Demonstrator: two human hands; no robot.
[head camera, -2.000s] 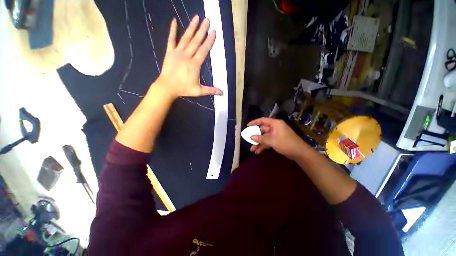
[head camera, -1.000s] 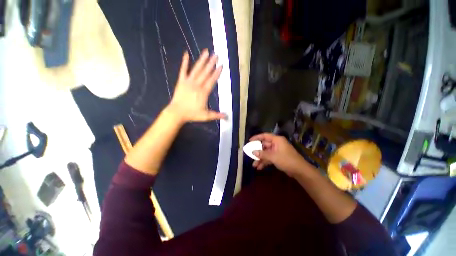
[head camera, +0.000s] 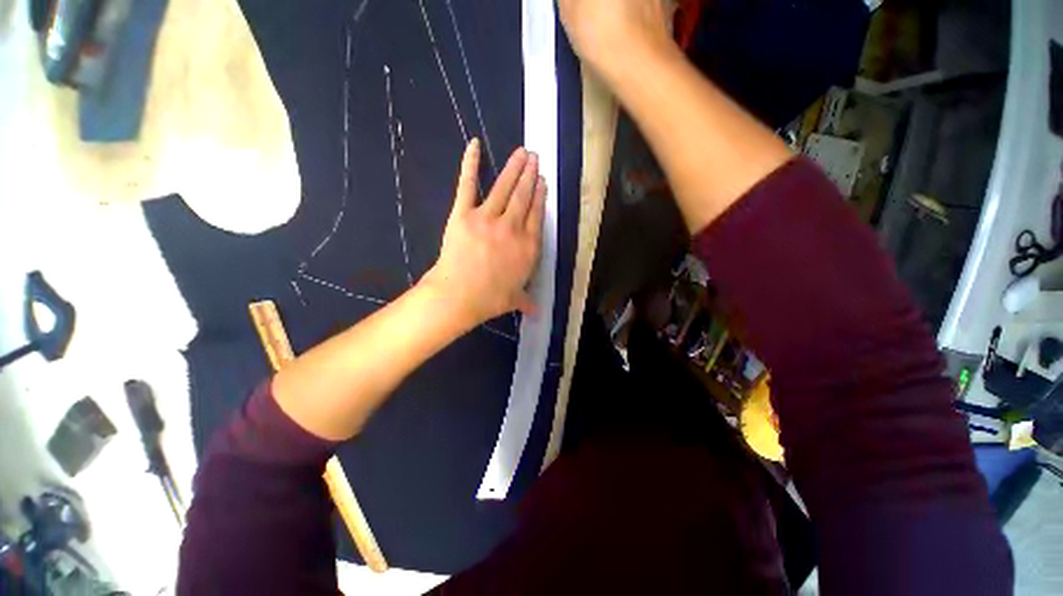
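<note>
My left hand (head camera: 492, 250) lies flat on the dark garment panel (head camera: 280, 396), its fingertips and thumb at the left edge of the long white curved template (head camera: 540, 262). The template runs along the panel's right edge. My right hand (head camera: 616, 29) is at the top, beside the template's right edge, partly cut off by the picture's edge. Its fingertips and the chalk cannot be seen. Thin white lines mark the panel. A wooden ruler (head camera: 270, 335) lies slantwise on it, partly under my left forearm.
Left of the panel on the pale tabletop lie a grey block (head camera: 82, 434), dark shears (head camera: 149, 419) and a black looped tool (head camera: 47, 317). An iron (head camera: 68, 47) stands at top left by a blue-grey cloth (head camera: 119, 76). A yellow round object (head camera: 761, 419) sits lower right.
My right hand has moved from beside the template's lower part up to the top edge, and the chalk is now out of sight. My left hand has shifted slightly down and right.
</note>
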